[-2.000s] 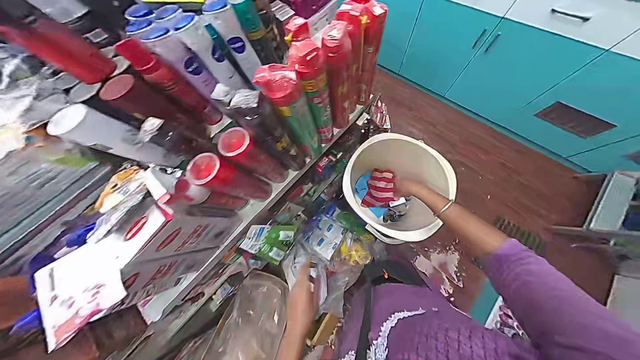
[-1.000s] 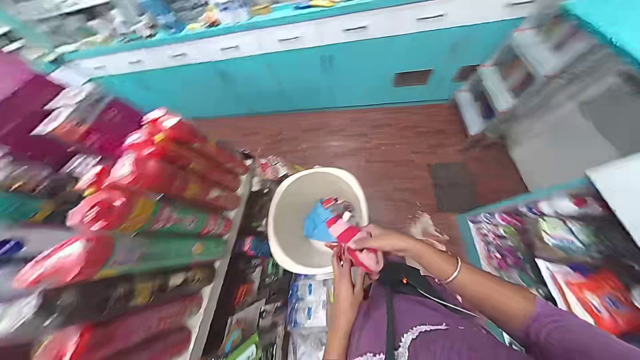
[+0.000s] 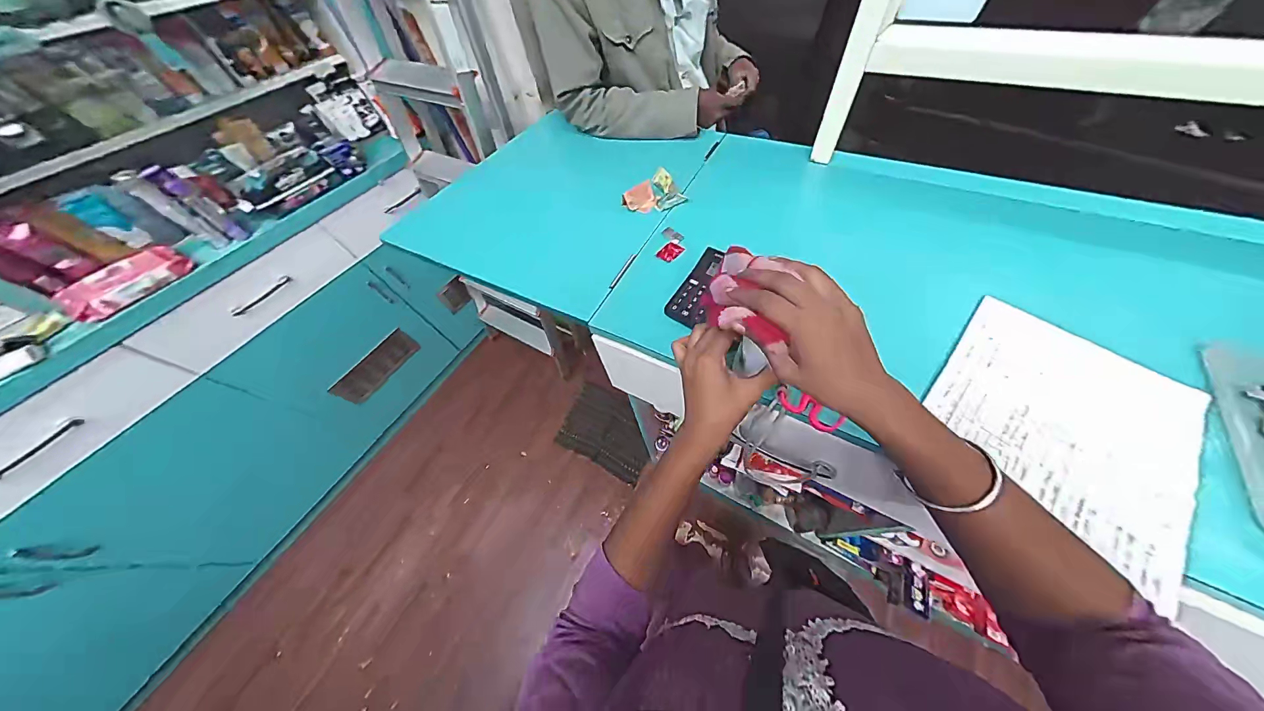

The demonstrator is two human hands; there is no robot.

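My right hand (image 3: 825,336), with a bangle on the wrist, grips a red and pink striped cloth item (image 3: 743,296) over the edge of the turquoise counter (image 3: 533,227). My left hand (image 3: 716,380) is just below it, its fingers on a small pale object (image 3: 750,357) partly hidden between both hands. A black calculator (image 3: 696,288) lies on the counter right behind the cloth. Pink scissor-like handles (image 3: 812,410) show under my right hand.
Crumpled banknotes (image 3: 654,192) and a small red packet (image 3: 671,252) lie on the counter, a written sheet (image 3: 1071,434) at right. A person in a grey-green jacket (image 3: 632,69) leans at the far edge. Drawers (image 3: 262,296) line the left; goods fill shelves below the counter.
The view has swung from the white bin to the counter. The striped cloth, inside the bin two seconds ago and held at its rim one second ago, is now in my hands at the counter.
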